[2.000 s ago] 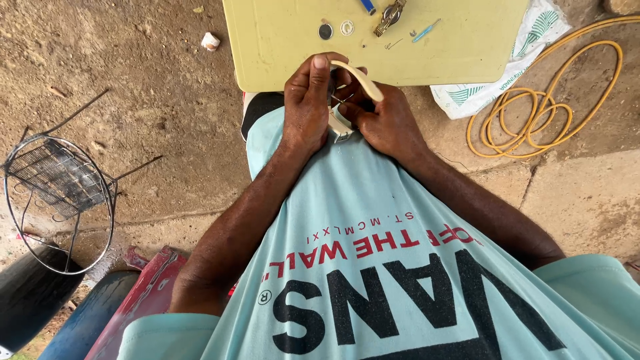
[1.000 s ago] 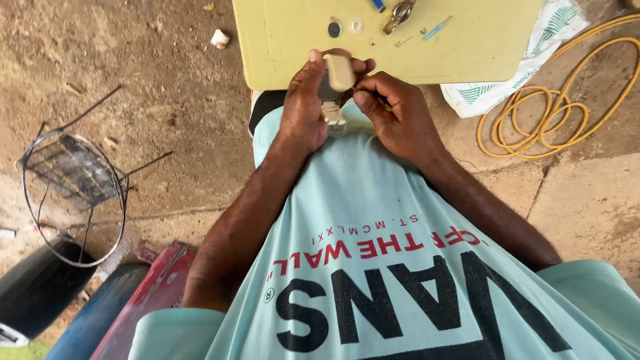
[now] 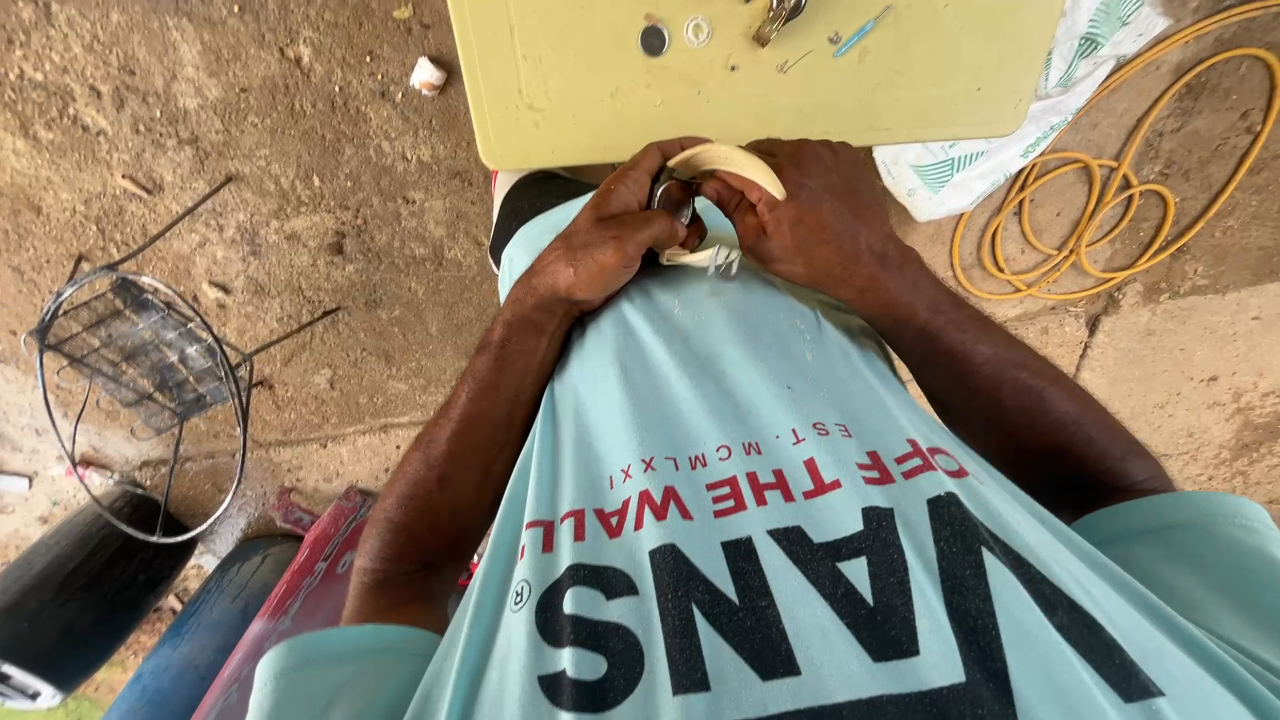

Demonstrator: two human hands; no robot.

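My left hand (image 3: 622, 228) is closed around the round metal case of a wristwatch (image 3: 673, 199), close to my body just below the table edge. The watch's cream strap (image 3: 735, 165) curves up over the fingers, and its other part, with a pale buckle (image 3: 722, 260), hangs down against my shirt. My right hand (image 3: 815, 215) is at the strap's right side, its thumb and finger pinched near the case. Whether a small tool is between those fingers cannot be told. The watch face is mostly hidden.
On the yellow table (image 3: 600, 110) lie a dark round disc (image 3: 654, 40), a white ring (image 3: 698, 31), a gold-toned wristwatch (image 3: 778, 20), and a small blue-handled tool (image 3: 862, 32). A white printed sack (image 3: 940, 180) and coiled yellow hose (image 3: 1075, 215) lie right; a wire stand (image 3: 145, 400) stands left.
The cream strap has turned from showing its flat face to arching sideways over the fingers. My right hand has come up against it.
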